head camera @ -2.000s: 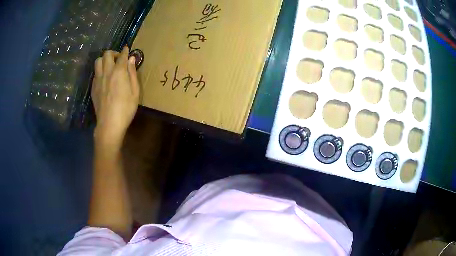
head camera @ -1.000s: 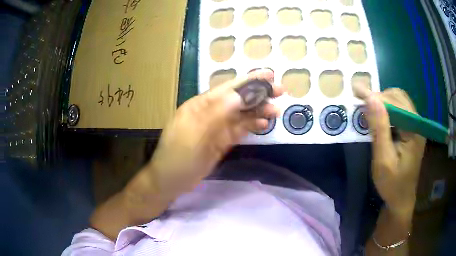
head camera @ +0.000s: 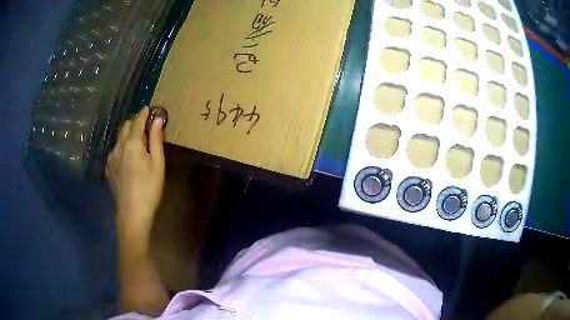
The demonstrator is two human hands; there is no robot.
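Note:
My left hand (head camera: pixel 137 164) is at the near left corner of the tan cardboard sheet (head camera: pixel 278 94), with thumb and index finger on a small dark round speaker driver (head camera: pixel 157 117). The fingers partly hide the driver. The white foam tray (head camera: pixel 357 201) lies to the right. Its nearest row holds speaker drivers (head camera: pixel 451 202) in every cutout, grey backs up. The rows behind show tan, empty cutouts. Only a blurred part of my right hand (head camera: pixel 522 307) shows at the bottom right edge; its fingers and anything in them cannot be made out.
Shiny clear trays (head camera: pixel 78 81) with rows of pockets lie left of the cardboard. The green mat (head camera: pixel 355 87) shows between cardboard and foam tray. Red and blue lines cross it at the far right. Black handwriting is on the cardboard.
My left hand has moved from over the foam tray back to the cardboard's left corner. The foam's nearest row has gained a driver at its right end. My right hand and the green probe have left the tray.

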